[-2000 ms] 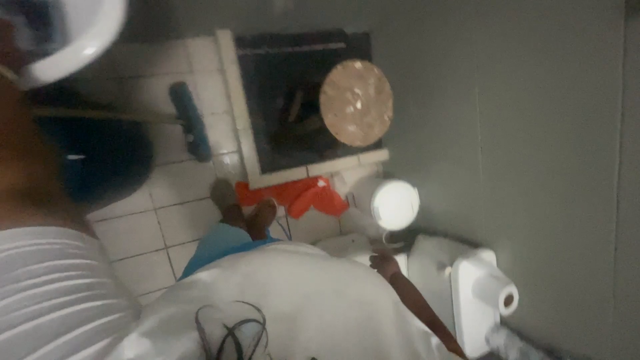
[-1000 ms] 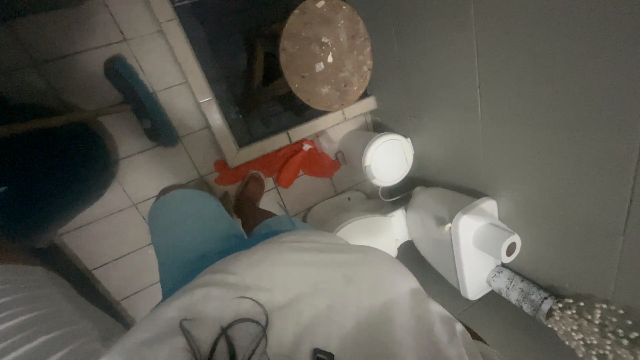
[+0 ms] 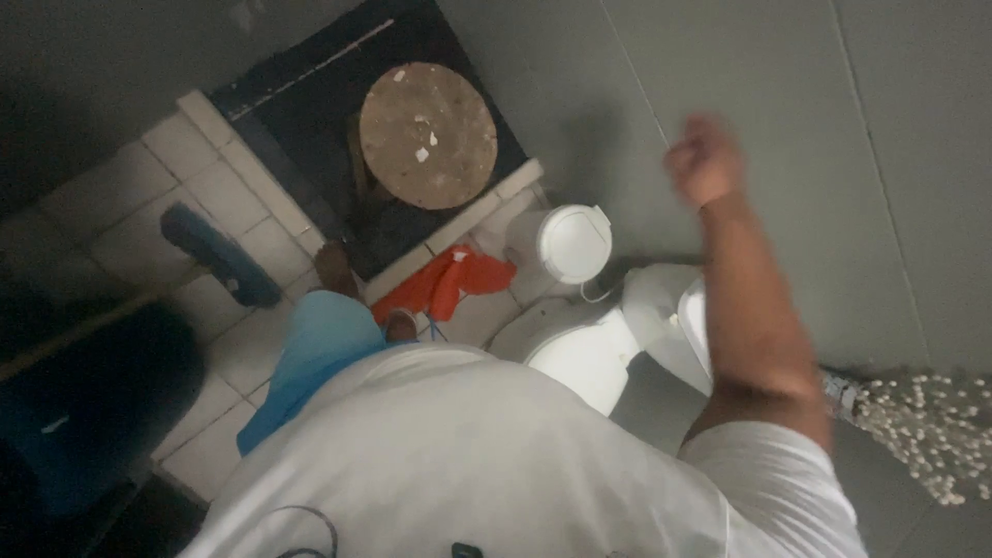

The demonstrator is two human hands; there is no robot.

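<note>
My right hand (image 3: 705, 161) is raised at the upper right, in front of the grey wall (image 3: 783, 93). It is blurred, its fingers look curled, and I cannot tell whether anything is in it. Below and left of it stands a white lidded bin (image 3: 575, 244). Partly behind my forearm is the cistern of a white toilet (image 3: 581, 360). My left hand is out of view.
A round, stained stool top (image 3: 428, 136) stands in a dark, curbed shower area (image 3: 287, 139). Red cloth (image 3: 446, 287) lies on the tiled floor beside the curb. A blue broom head (image 3: 219, 254) and a dark blue tub (image 3: 101, 395) are at left; white dried flowers (image 3: 922, 426) at right.
My right arm now reaches up in front of the wall; a second ago no hand showed. Two seconds ago a hand was near the toilet. The view has turned.
</note>
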